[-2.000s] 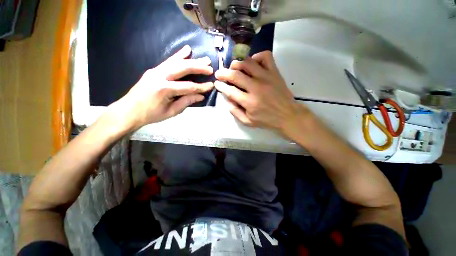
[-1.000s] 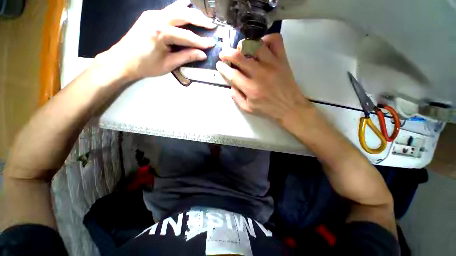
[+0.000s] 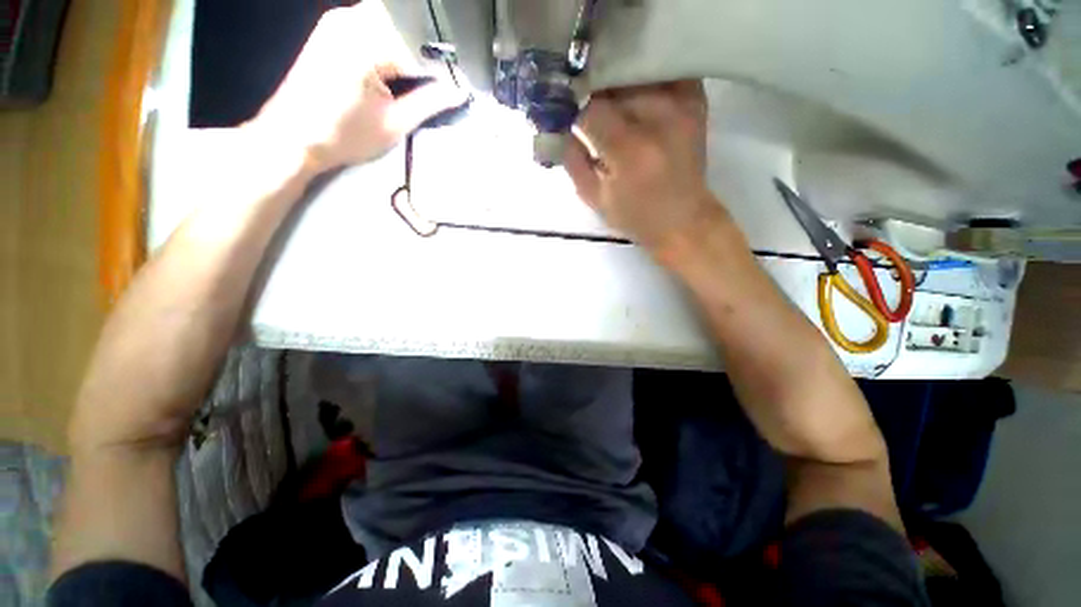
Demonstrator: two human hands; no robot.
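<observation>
The black leather piece [image 3: 255, 59] lies at the upper left of the machine bed, running out of the top edge. My left hand [image 3: 356, 101] is on its near right end, thumb and fingers closing on the dark edge; the fingertips are washed out by the lamp. My right hand [image 3: 646, 154] is just right of the needle area, fingers bent and palm down; its fingertips are partly hidden behind the machine's metal parts [image 3: 545, 89]. Whether it holds anything cannot be seen.
The white machine arm [image 3: 830, 71] spans the upper right. Scissors [image 3: 845, 255] with yellow and red-orange handles lie right of my right forearm, beside a small white plate [image 3: 945, 326]. A small dark looped outline [image 3: 413, 213] shows on the bed. Orange edging [image 3: 125, 154] runs down the left.
The black piece has moved up and away, baring the bed below the needle. My left hand has shifted left from the needle; my right hand has moved away from the lit spot, its fingers more bent.
</observation>
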